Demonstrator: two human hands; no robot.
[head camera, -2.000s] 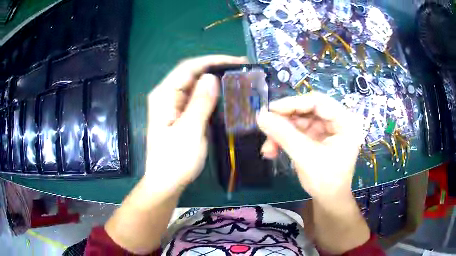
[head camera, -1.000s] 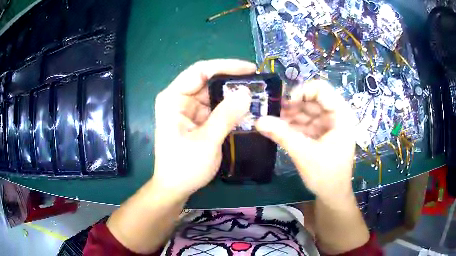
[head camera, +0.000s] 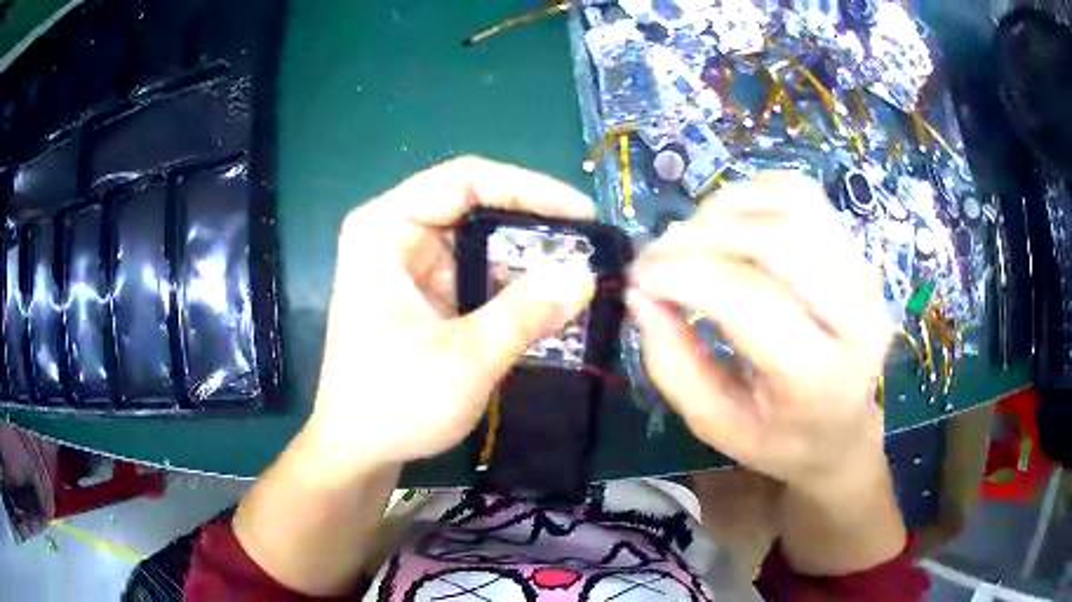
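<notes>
A black housing is upright in front of me, with a silvery circuit board in the recess at its far end. An orange flex cable runs down the housing's left side. My left hand holds the housing, its fingers around the left and far edges and its thumb pressed on the board. My right hand is at the housing's right edge, thumb and index finger close together beside thin red lead wires. Blur hides whether its fingertips grip a wire.
A black blister tray lies at left. A pile of board assemblies with orange strips lies on clear plastic at right. A black fan stands at the right edge. Red stools are below the bench.
The circuit board now sits in the housing's recess instead of tilted above it. The housing has moved a little nearer to me and left. My right fingertips have closed together at its right edge.
</notes>
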